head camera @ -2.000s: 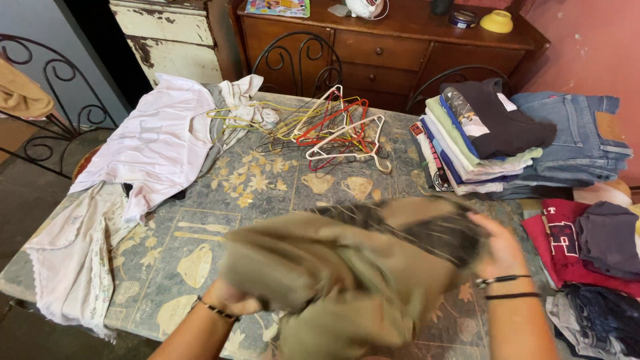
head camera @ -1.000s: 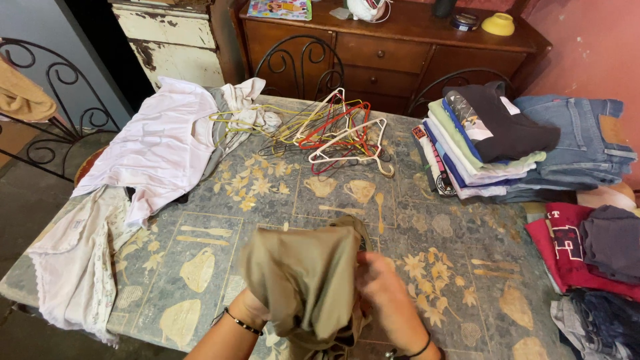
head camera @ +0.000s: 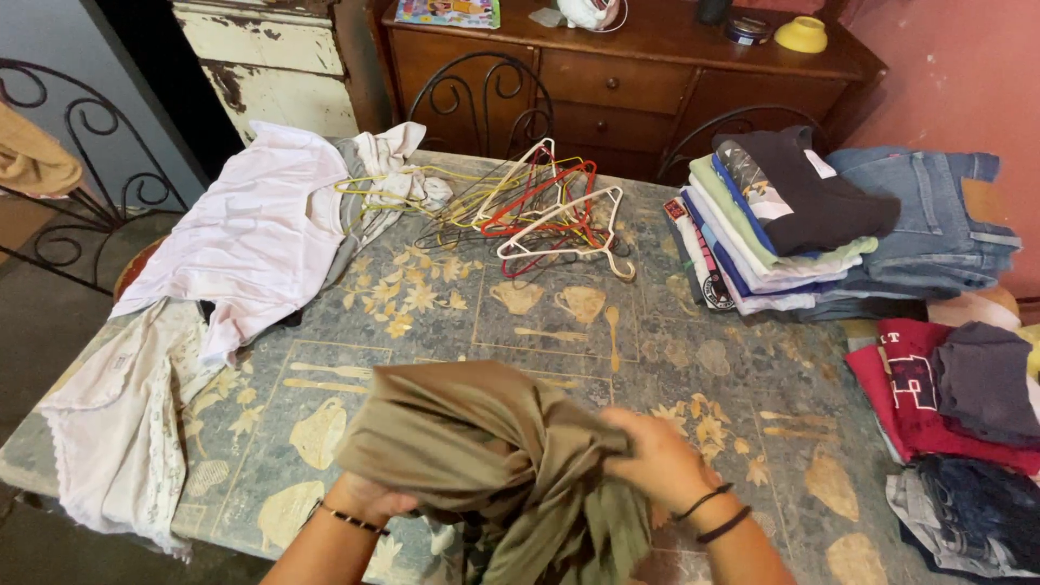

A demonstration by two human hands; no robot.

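Bunched between my hands, an olive-green garment (head camera: 487,439) hangs in loose folds over the near part of the table. My left hand (head camera: 370,496) grips its lower left side, the fingers partly hidden under the cloth. On the other side my right hand (head camera: 658,459) holds its right edge by the fingertips. Some darker cloth shows beneath the folds. Beyond the garment, wire and plastic hangers (head camera: 561,215) lie tangled. A white T-shirt (head camera: 252,227) is spread at the left, above a cream lace-edged garment (head camera: 122,414).
Folded shirts (head camera: 764,236) are stacked beside folded jeans (head camera: 926,219) at the back right. A red folded garment (head camera: 910,390) and dark folded denim (head camera: 975,512) lie along the right. Wrought-iron chairs (head camera: 487,89) stand around the patterned table (head camera: 650,341). A wooden sideboard (head camera: 617,81) is behind.
The olive garment was stretched sideways between my hands two seconds ago, then gathered upright one second ago. Now it is spread wider, and my hands are farther apart than one second ago.
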